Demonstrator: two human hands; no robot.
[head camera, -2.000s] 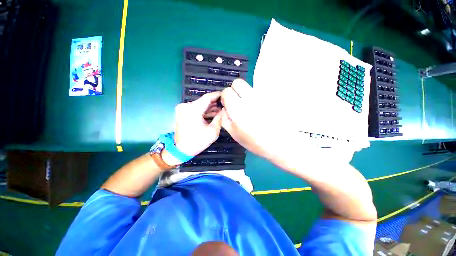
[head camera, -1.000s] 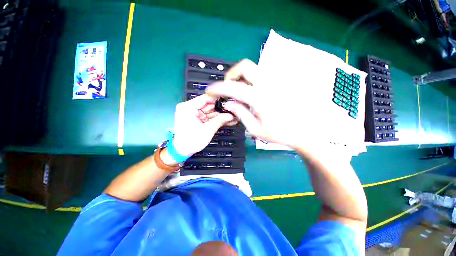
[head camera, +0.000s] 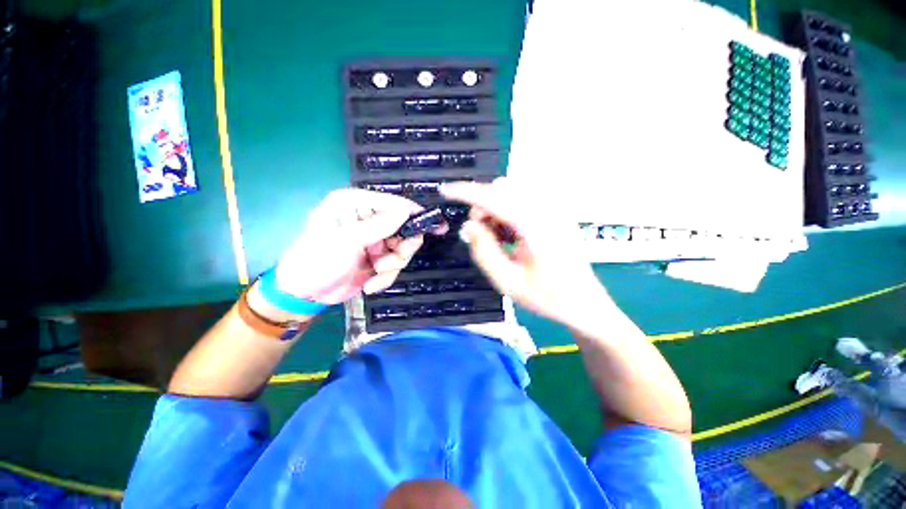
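Note:
My left hand (head camera: 348, 244) holds a small black glossy housing (head camera: 421, 223) between thumb and fingers, over the middle of the dark slotted tray (head camera: 368, 106). My right hand (head camera: 505, 249) is just to its right, thumb and fingers curled, with a small green bit showing between them; I cannot tell if it is a circuit board. The tray has three pale round discs in its top row and dark elongated pieces in the rows below. Both hands hide part of the middle rows.
White foam sheets (head camera: 636, 119) lie right of the tray, with green circuit boards (head camera: 760, 102) in rows on top. A second black tray (head camera: 839, 124) stands beyond them. A printed packet (head camera: 162, 137) lies left of the yellow line. Part of a person's feet shows at far right.
My hands have moved apart; the black housing stays in my left hand. A green bit now shows at my right fingers. The camera view has shifted.

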